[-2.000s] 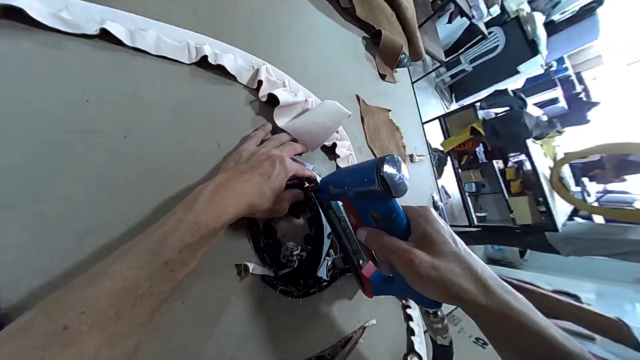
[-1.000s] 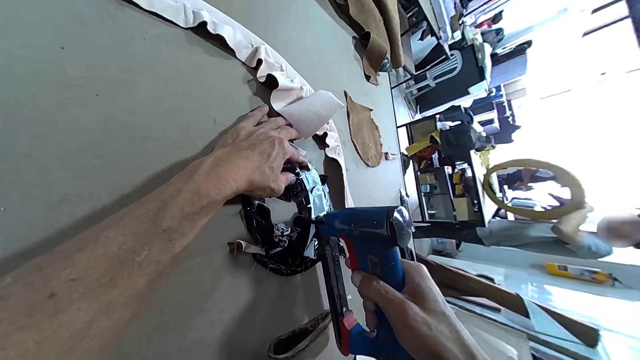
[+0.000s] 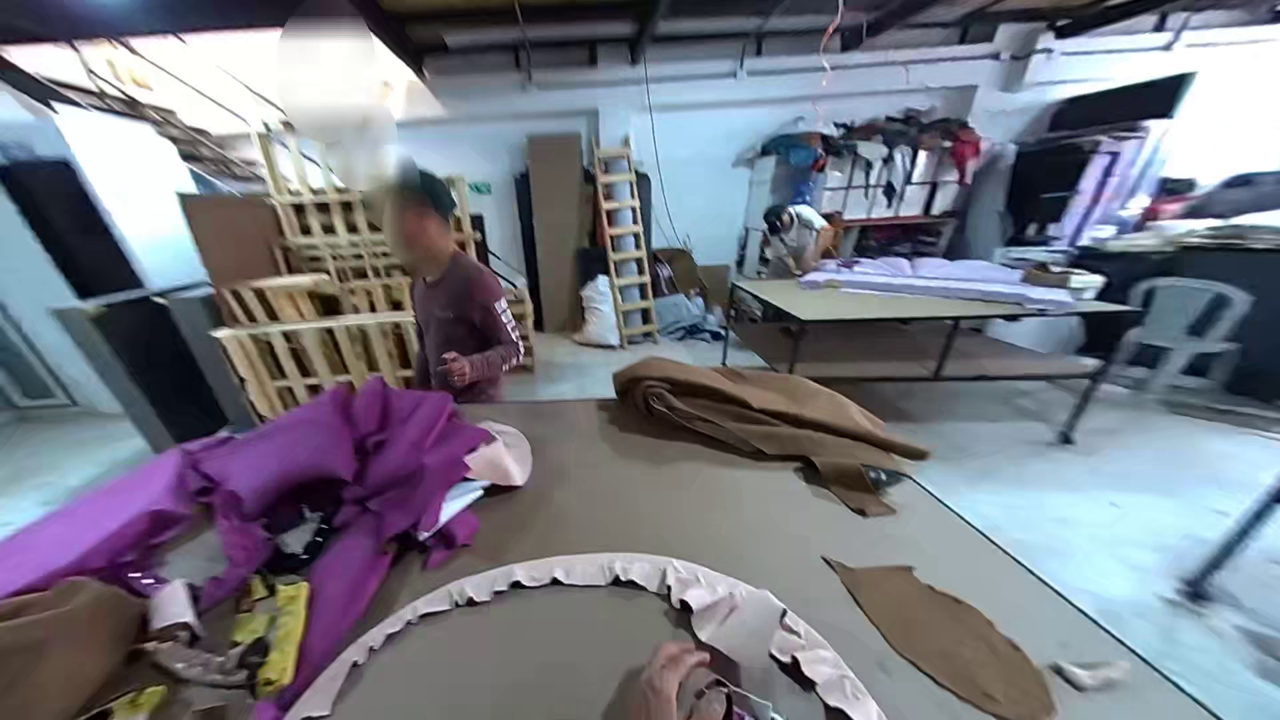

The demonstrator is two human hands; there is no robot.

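At the bottom edge of the head view, one hand, seemingly my left hand [image 3: 672,682], is partly in view with its fingers bent beside a small dark and light piece cut off by the frame; its hold on that piece is unclear. Around it curves a long pale strip with a ruffled edge [image 3: 560,572], lying in an arc on the table. A loose pale flap [image 3: 738,622] stands on the strip near the fingers. My right hand and the blue staple gun are out of view.
The tabletop [image 3: 560,500] bears purple material [image 3: 350,450] at left, a brown folded roll [image 3: 760,405] at the far edge and a brown offcut [image 3: 945,635] at right. A person [image 3: 455,310] stands beyond the table; another [image 3: 795,240] bends over a farther table [image 3: 860,303].
The view has swung up and away from the work. My right hand and the blue staple gun, seen at the dark ring-shaped piece before, are out of view, and my left hand shows only in part.
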